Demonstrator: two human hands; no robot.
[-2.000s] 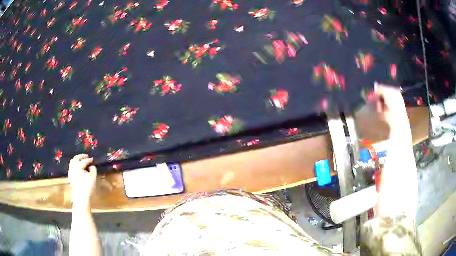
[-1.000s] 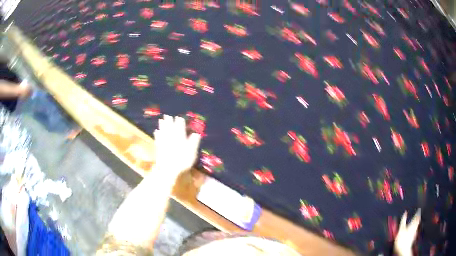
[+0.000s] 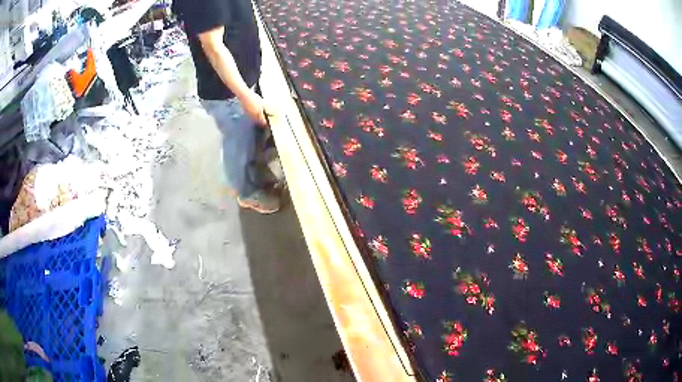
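Dark floral fabric [image 3: 464, 171] with small red rose clusters and green leaves lies flat over the long table. Its near edge runs along the table's pale wooden rim [image 3: 329, 254], which shows as a strip from the bottom middle up to the top left. Neither of my hands is in the picture. The white-and-purple item is not in view.
A person in a dark shirt [image 3: 224, 45] stands at the table's left side, one hand at the rim. A blue plastic crate [image 3: 56, 298] is at lower left. White scraps [image 3: 142, 216] lie on the grey floor [image 3: 187, 298]. A long roller-like item [image 3: 643, 82] is at upper right.
My view has swung left and up along the table. Both of my hands have left the picture, and the other person now shows much more fully.
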